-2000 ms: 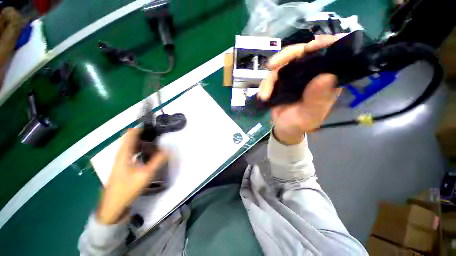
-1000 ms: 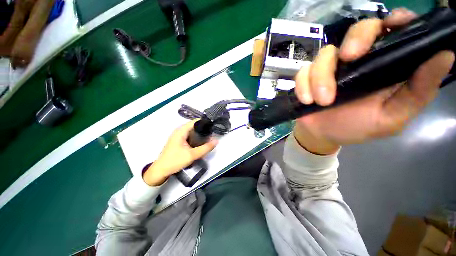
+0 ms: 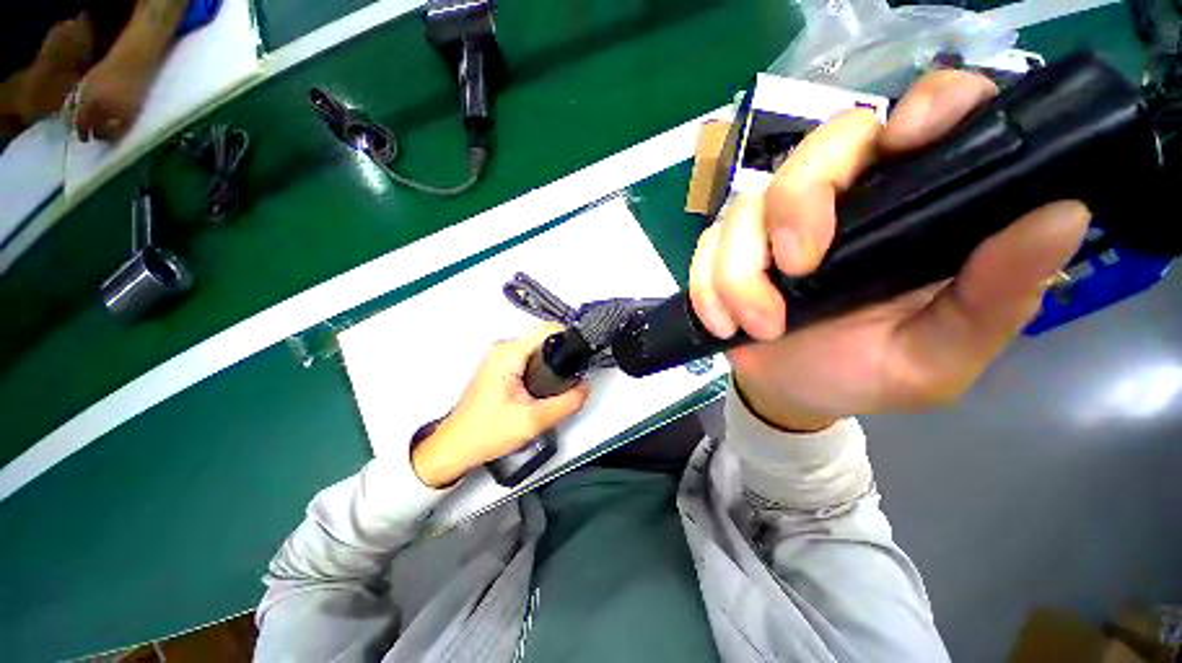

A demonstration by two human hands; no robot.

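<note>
My left hand point(image 3: 499, 408) grips the dark handle of a hair dryer point(image 3: 555, 367) over the white work pad point(image 3: 434, 343). The dryer's barrel shows partly below my fist. A bundled dark power cord point(image 3: 542, 298) lies beyond the handle end. My right hand point(image 3: 843, 272) holds a thick black electric screwdriver point(image 3: 959, 194), its tip pointing left, close to the handle end. The bit is too small to make out, so I cannot tell if it touches the handle.
A white screw feeder point(image 3: 819, 97) stands behind my right hand, with a tan piece point(image 3: 708, 166) beside it and a clear plastic bag point(image 3: 881, 39) behind. Two other dryers point(image 3: 149, 279) lie on the green line. Another person's hand point(image 3: 104, 97) is at upper left.
My left hand has brought the dryer right, and my right hand has brought the screwdriver from the feeder side to the handle end. The screwdriver tip is now lower and closer to it.
</note>
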